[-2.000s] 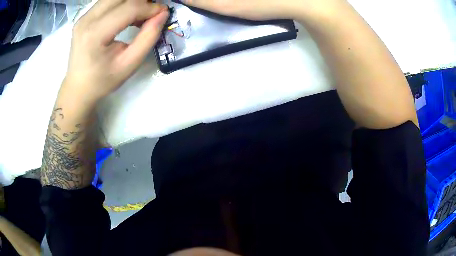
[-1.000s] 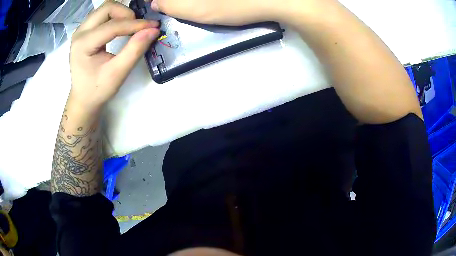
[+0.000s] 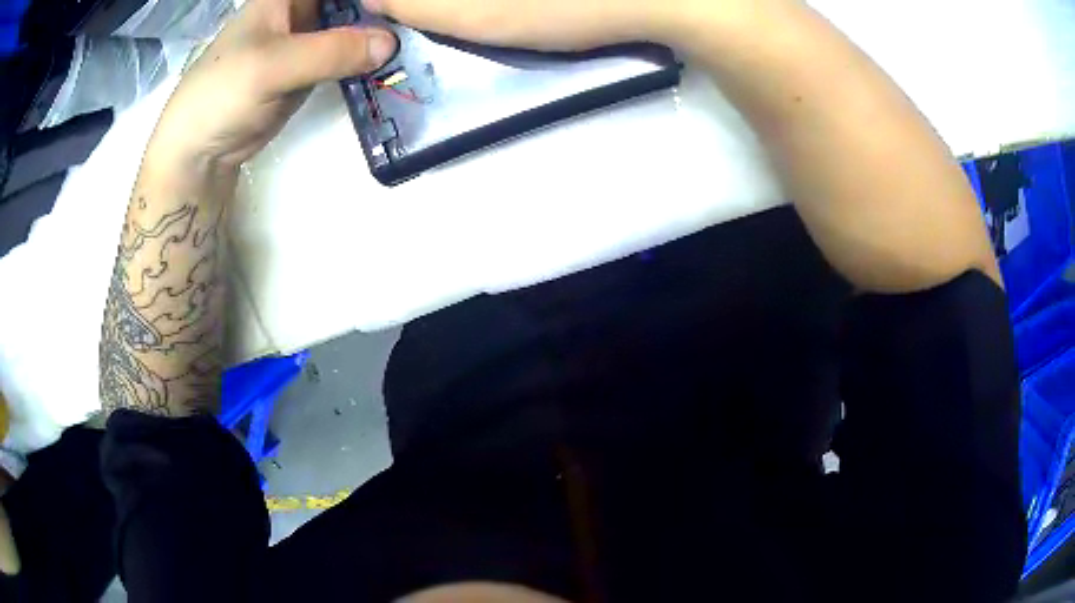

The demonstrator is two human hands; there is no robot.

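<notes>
A black unit housing [image 3: 531, 116] with a shiny silvery inner face lies on the white bench cover at the top centre. Short red and yellow wires [image 3: 395, 85] and small fittings show along its left short edge. My left hand [image 3: 277, 65] is at that edge, its thumb on the fittings and its other fingers hidden at or beyond the frame's top. My right hand [image 3: 442, 12] reaches across the housing's far side, cut off by the top edge; its fingertips are mostly out of view, near the upper left corner.
White bench cover [image 3: 566, 194] lies under the housing. Black units and crinkled translucent bags [image 3: 130, 71] are at the upper left. Blue crates [image 3: 1043, 236] stand at the right, and blue plastic [image 3: 254, 395] is below the bench at left. Another person's dark sleeve [image 3: 59, 507] shows lower left.
My left hand's thumb and index were pinched over the wires; now the hand is turned and higher, thumb extended at the edge, leaving the wires more exposed. The housing has shifted slightly in view.
</notes>
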